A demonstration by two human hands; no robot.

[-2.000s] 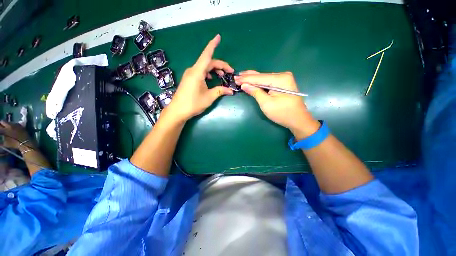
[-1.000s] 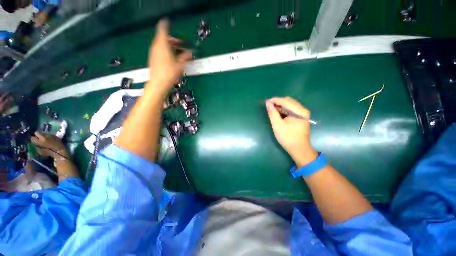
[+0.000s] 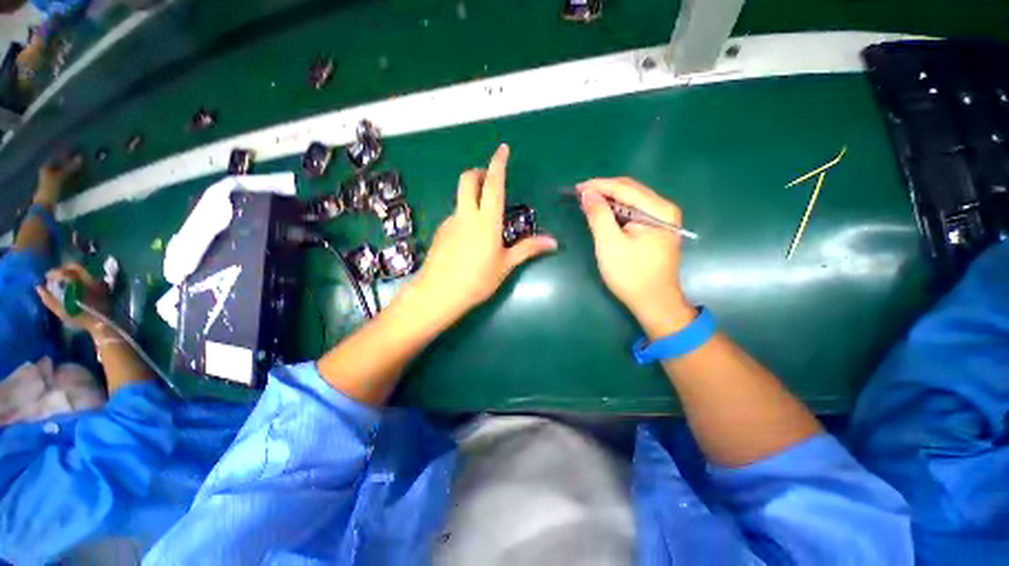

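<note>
A small dark square watch case with a shiny rim [image 3: 519, 224] is between the thumb and fingers of my left hand [image 3: 470, 241]. Two fingers point up and the thumb is spread out below the case. I cannot tell whether the hand grips the case or it rests on the green mat. My right hand [image 3: 636, 238] is shut on a thin silver tool [image 3: 661, 224], to the right of the case. The tool's dark tip points left, apart from the case. Several similar cases [image 3: 397, 259] are clustered left of my left hand.
A black box [image 3: 238, 287] with a white cloth [image 3: 210, 227] on it stands at left, with a black cord. Yellow-green sticks [image 3: 807, 215] lie at right, beyond them a black tray [image 3: 952, 144]. A white rail [image 3: 531, 91] with a post [image 3: 705, 35] runs behind. Neighbours' sleeves show at both sides.
My left hand has come back from over the rail to the middle of the mat, and a case now shows beside it. My right hand has stayed near its place, still holding the tool.
</note>
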